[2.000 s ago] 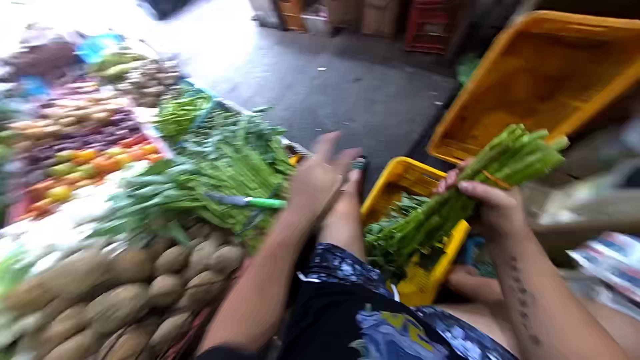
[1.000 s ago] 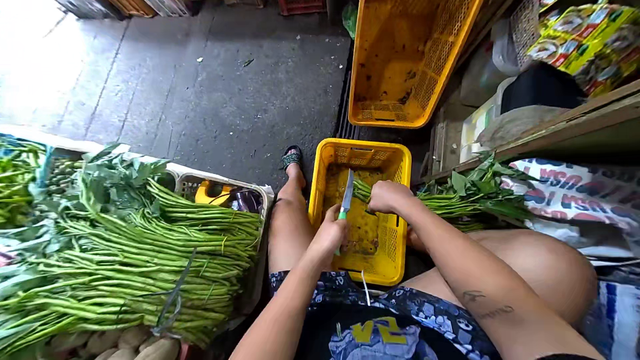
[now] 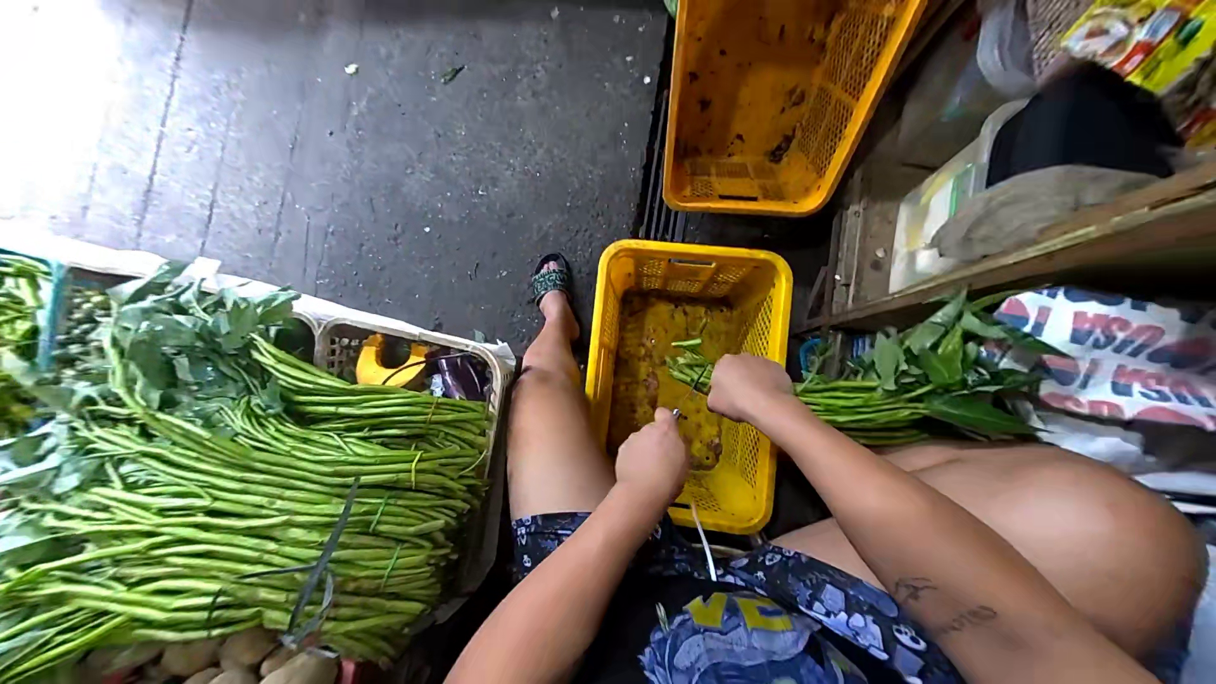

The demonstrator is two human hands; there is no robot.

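My right hand (image 3: 750,388) grips a bundle of leafy green stems (image 3: 869,407); the cut ends stick out to its left over a yellow plastic crate (image 3: 781,313), and the leaves point right. Just left of and below it, my left hand (image 3: 654,456) is closed around a knife, whose handle is mostly hidden in the fist. The thin dark blade (image 3: 693,391) points up toward the stem ends, seen nearly edge-on. A few short green stem pieces (image 3: 686,342) show beside the cut ends, above the stained crate bottom.
Long green stalks with leaves (image 3: 275,503) lie stacked at the left, above brown root vegetables (image 3: 247,655). A second yellow crate (image 3: 741,195) stands beyond the first. At the right are a wooden shelf (image 3: 1073,233) and a printed plastic bag (image 3: 1121,351). My sandalled foot (image 3: 553,277) rests on the dark floor.
Two seconds ago the bundle was raised at the right, with the knife in my left hand over the vegetables. Now both hands are together over the crate. The view has swung noticeably.
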